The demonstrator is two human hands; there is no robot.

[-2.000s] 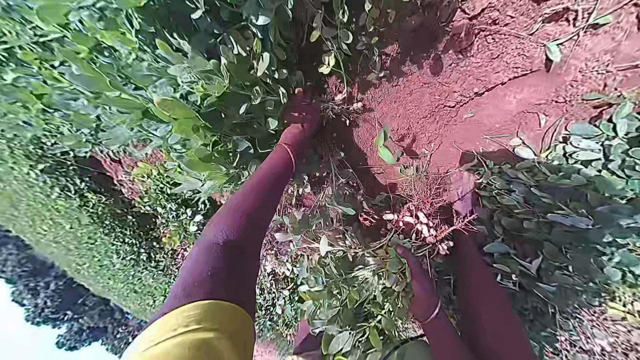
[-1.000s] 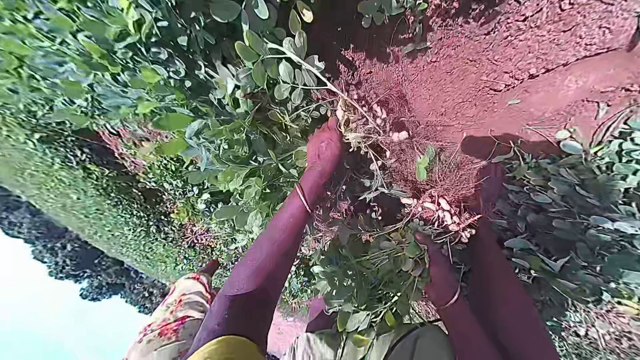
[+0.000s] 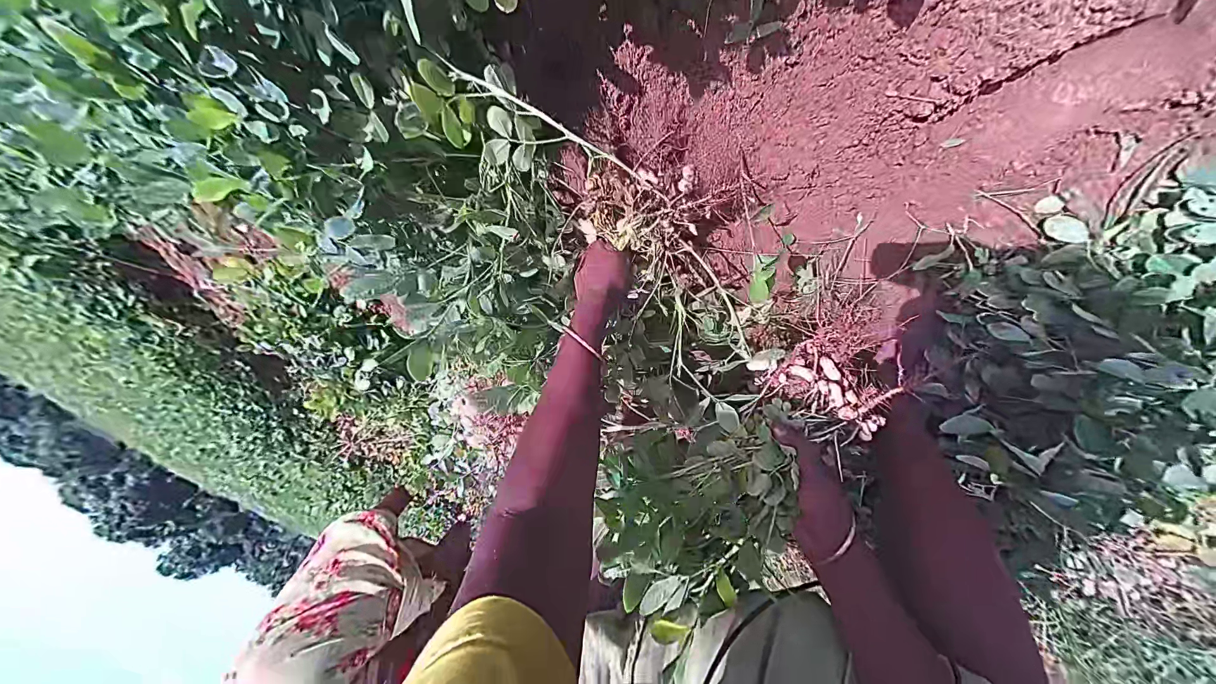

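Observation:
My left hand (image 3: 603,273), below a yellow sleeve, is closed on stems of an uprooted peanut plant (image 3: 622,204); its roots and a few pale pods show just beyond the fist, over the red soil. My right hand (image 3: 819,494), with a thin band at the wrist, grips a bunch of leafy peanut plants (image 3: 708,503). A cluster of pale peanut pods (image 3: 826,385) and soil-covered roots lies just beyond this hand, beside my bare foot (image 3: 912,328). Leaves partly cover the fingers of my right hand.
Dense green peanut plants (image 3: 380,218) stand on the left. Red soil (image 3: 836,133) spreads across the upper right. Leafy plants (image 3: 1073,351) lie at the right beside my leg. Another person in patterned clothing (image 3: 328,608) is at the lower left, near my left arm.
My left hand has come out of the standing foliage with a plant, whose roots and pods now show. My right hand keeps its bunch. The other person's patterned clothing has come into view.

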